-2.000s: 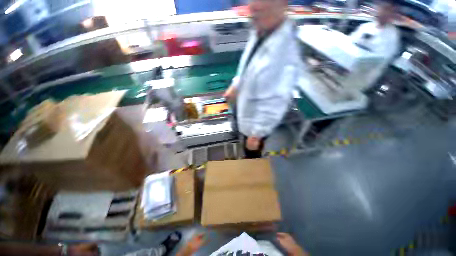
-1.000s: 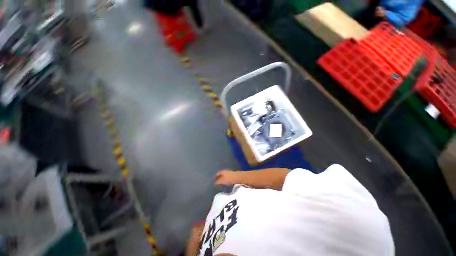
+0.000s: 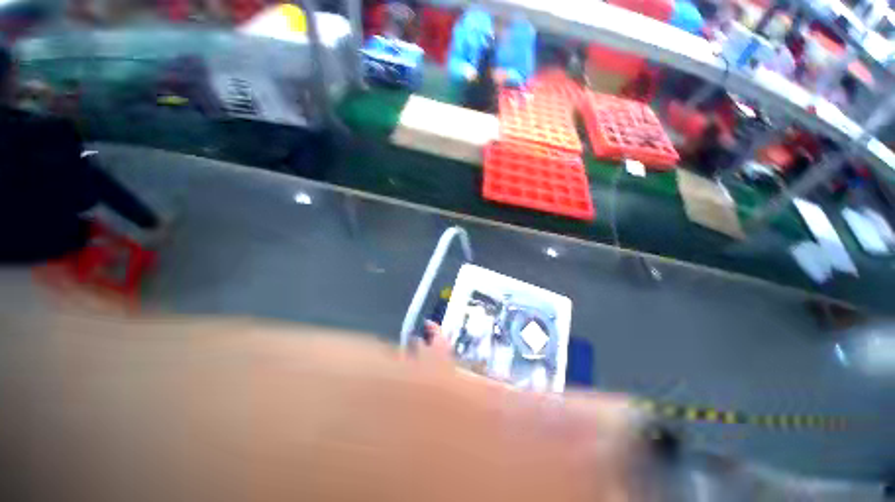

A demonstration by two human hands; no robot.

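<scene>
A white foam tray [image 3: 567, 328] holds dark and grey bagged pieces with a white label on top. It stands beside the pale grey trolley handle [image 3: 424, 284]; part of the blue deck [image 3: 581, 361] shows to its right. A large, blurred bare forearm, very close to the camera, crosses the lower left and centre and hides the tray's lower edge. It seems to be my left arm; its hand [image 3: 589, 446] is too blurred to read. A small hand, apparently my right hand [image 3: 434, 340], is between handle and tray; its grip is unclear.
Red gridded trays [image 3: 537, 178] and a brown carton [image 3: 447, 128] lie on the green bench [image 3: 393, 186]. A person in dark clothes [image 3: 44, 186] is at the left by a red stool [image 3: 108, 263]. Yellow-black tape [image 3: 746, 417] marks the grey floor at lower right.
The view has swung, so the bench now runs across the top and the tray sits lower. The blurred forearm now covers the lower picture, and my shirt is no longer visible.
</scene>
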